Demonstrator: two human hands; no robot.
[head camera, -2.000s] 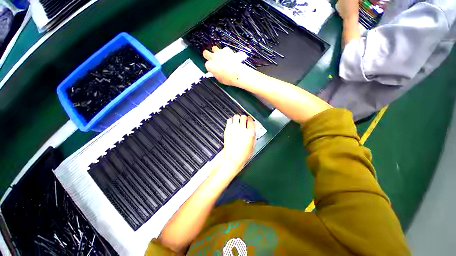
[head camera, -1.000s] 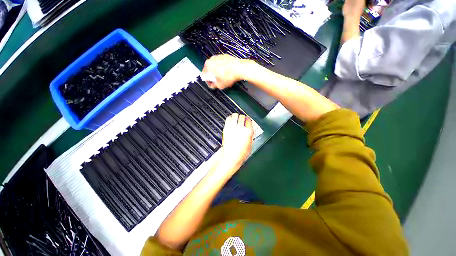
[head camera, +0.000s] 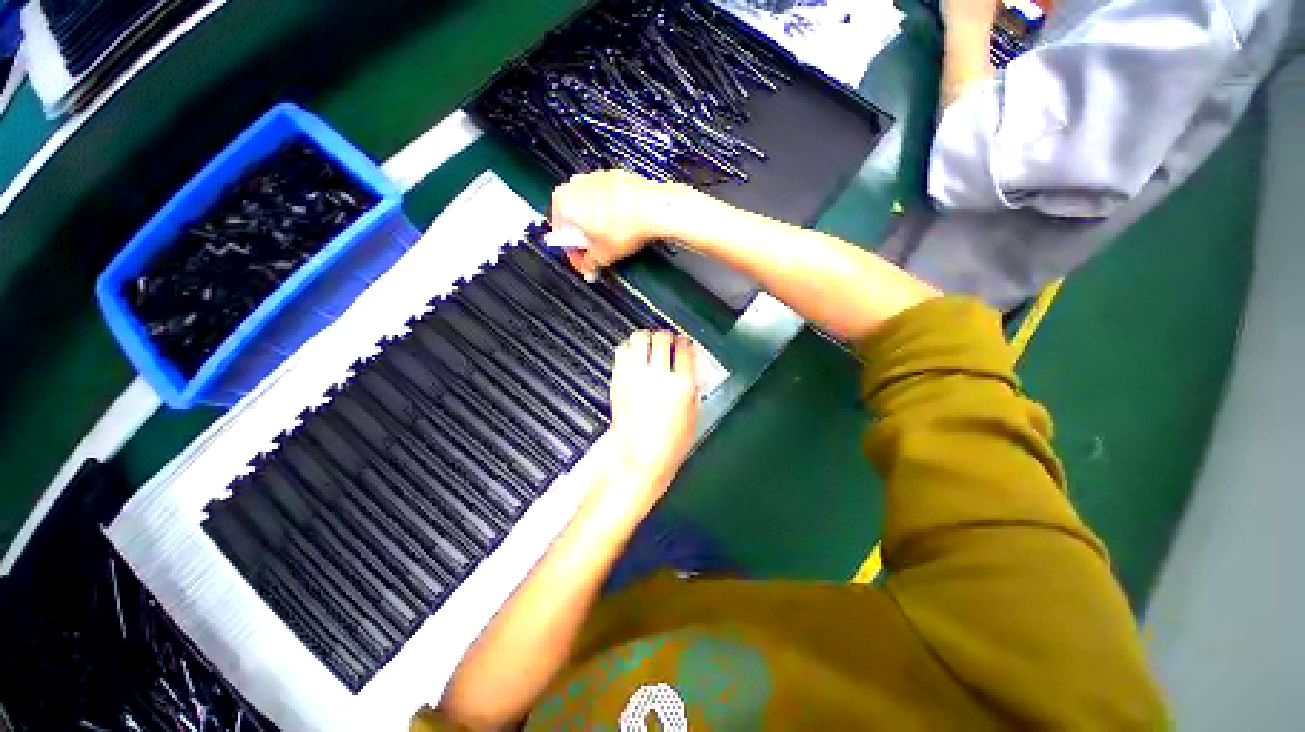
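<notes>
A row of long black housings (head camera: 415, 443) lies side by side on a white sheet (head camera: 158, 508). My right hand (head camera: 608, 218) is closed around a white hand tool (head camera: 567, 238) at the notched upper end of the housings near the row's right end. My left hand (head camera: 656, 389) rests with bent fingers on the lower ends of the housings at the right end. Whether a small part is under its fingertips cannot be seen.
A blue bin (head camera: 258, 343) of small black parts stands beyond the sheet. A black tray (head camera: 816, 150) with slim black rods lies at the upper right, another heaped tray (head camera: 108, 629) at the lower left. A person in grey sleeves (head camera: 1066, 129) works at the right.
My right hand has come from the edge of the rod tray to the housings' upper ends, with the white tool. My left hand stays on the lower ends. The whole view has shifted slightly.
</notes>
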